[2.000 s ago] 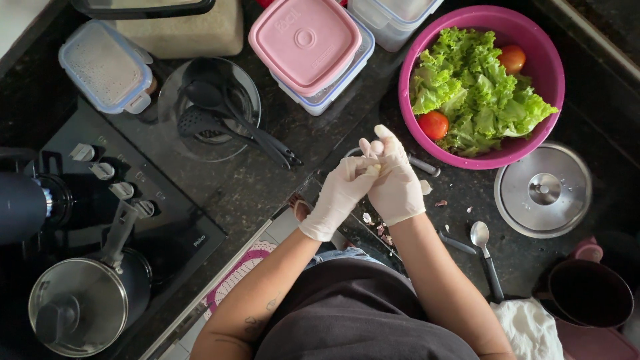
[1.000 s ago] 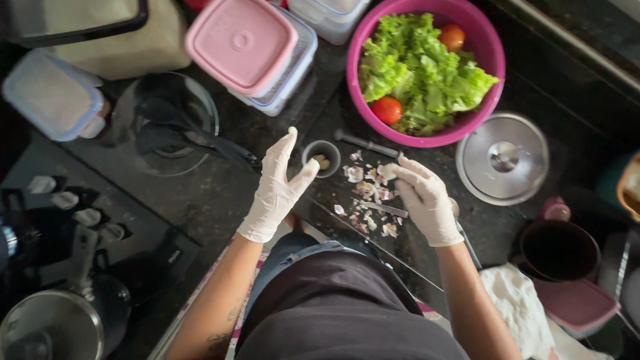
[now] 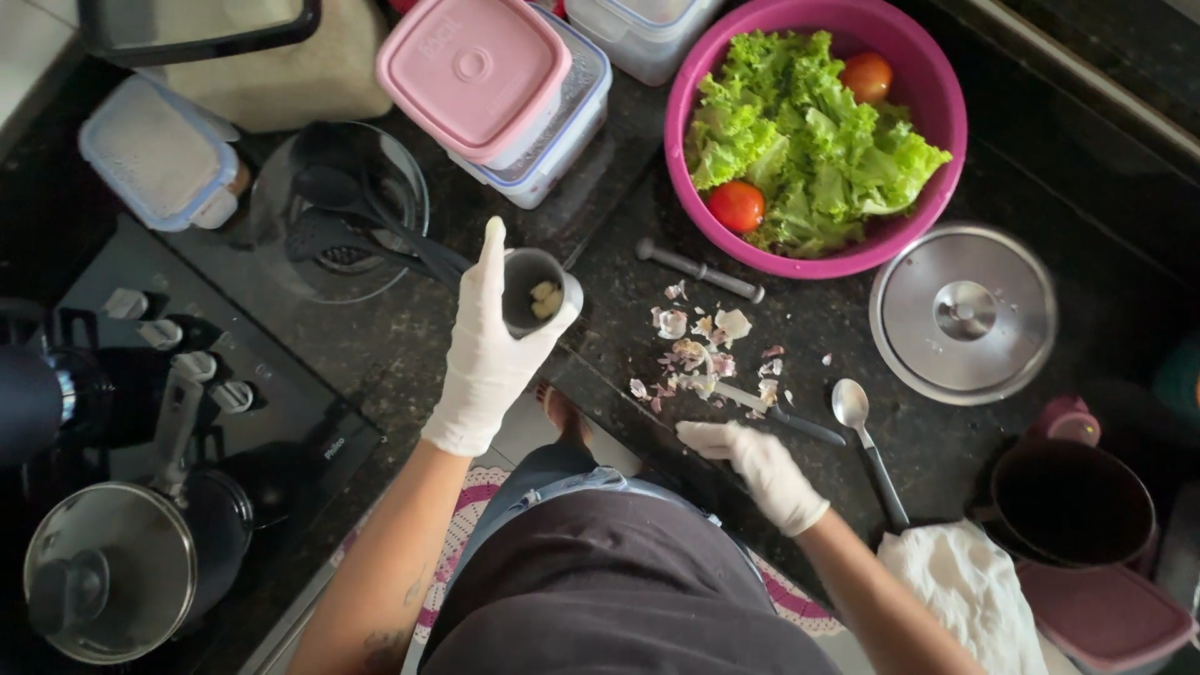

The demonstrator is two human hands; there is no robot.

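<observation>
My gloved left hand point(image 3: 492, 352) grips a small grey mortar point(image 3: 518, 267) with peeled garlic cloves point(image 3: 546, 298) inside, thumb and fingers around its wall. Near the counter's front edge, my gloved right hand point(image 3: 755, 469) holds nothing, its fingers extended and close together, just below a pile of garlic skins point(image 3: 708, 347). A knife point(image 3: 802, 424) with a dark handle lies with its blade among the skins. A grey pestle point(image 3: 698, 270) rests above them. To the right lies a spoon point(image 3: 851, 403) with a black handle.
A magenta bowl point(image 3: 952, 141) holds lettuce and tomatoes, beside a steel lid point(image 3: 914, 309). Plastic containers point(image 3: 473, 75) stand at the back. Black utensils point(image 3: 328, 187) lie over a glass lid point(image 3: 281, 272). A lidded pot point(image 3: 112, 572) stands at the stove. A white cloth point(image 3: 966, 581) lies at right.
Two seconds ago my hands were together over the counter. They moved apart, and my left hand has since taken hold of the mortar. My right hand has moved down from the garlic skins.
</observation>
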